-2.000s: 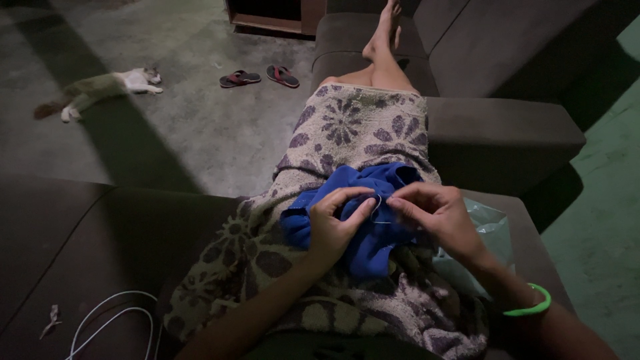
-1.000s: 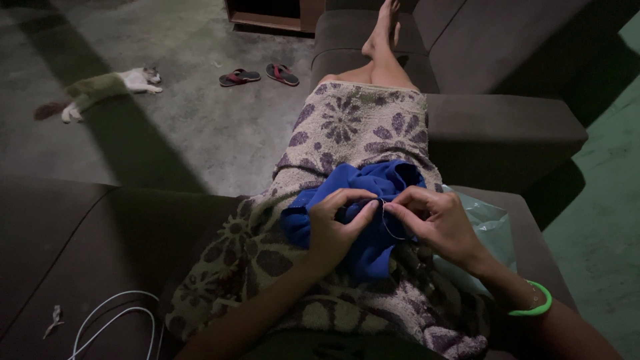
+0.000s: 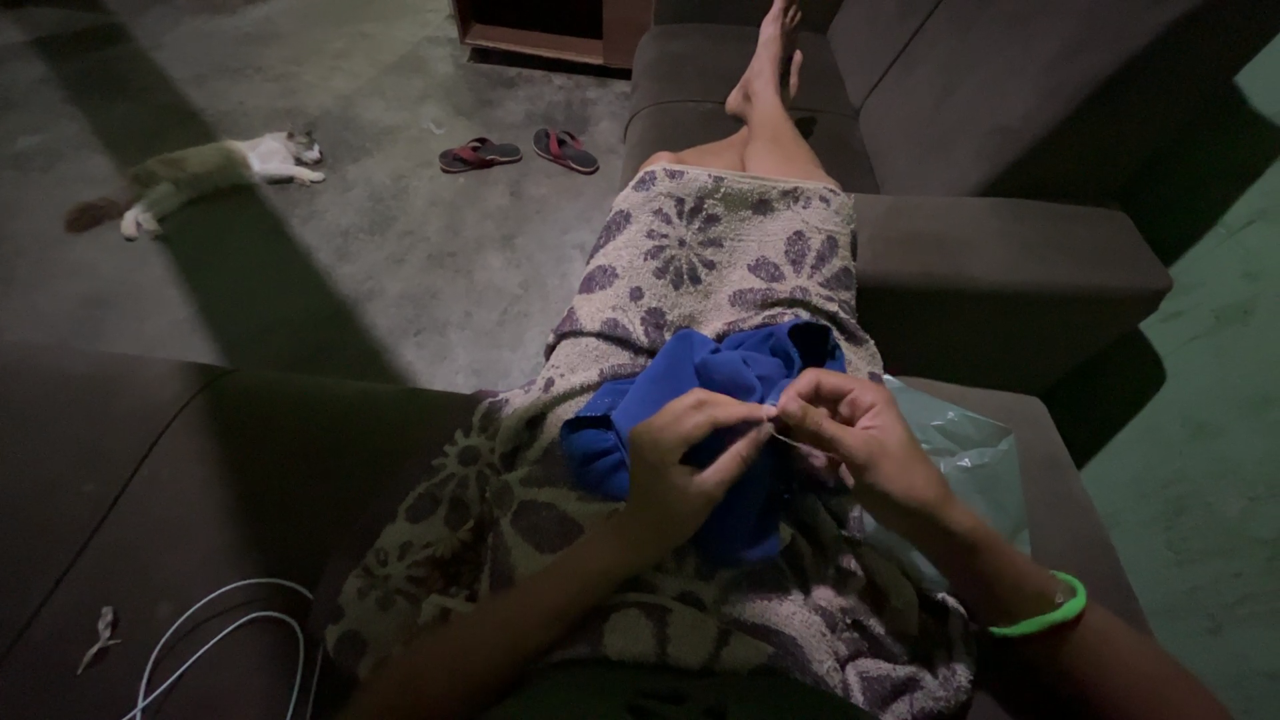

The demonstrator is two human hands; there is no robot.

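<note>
A crumpled blue cloth [image 3: 690, 370] lies on the flower-patterned towel [image 3: 700, 260] spread over my lap. My left hand [image 3: 685, 460] is above the cloth, thumb and forefinger pinched together at their tips. My right hand [image 3: 865, 435] meets it there, its fingertips also pinched. A thin pale thread [image 3: 790, 438] runs from the point where the fingertips meet toward the right palm. Whether a needle is between the fingers cannot be told. A green band [image 3: 1045, 610] circles my right wrist.
A clear plastic bag [image 3: 970, 450] lies right of the towel on the grey sofa [image 3: 1000, 240]. A white cable [image 3: 225, 600] and a small pale scrap [image 3: 102, 638] lie at lower left. On the concrete floor are a cat [image 3: 215, 175] and flip-flops [image 3: 480, 155], near a wooden cabinet [image 3: 545, 45].
The fingertips of both hands, a little apart two seconds ago, now touch. The thread that hung in a loop below them one second ago now runs closer to the right hand.
</note>
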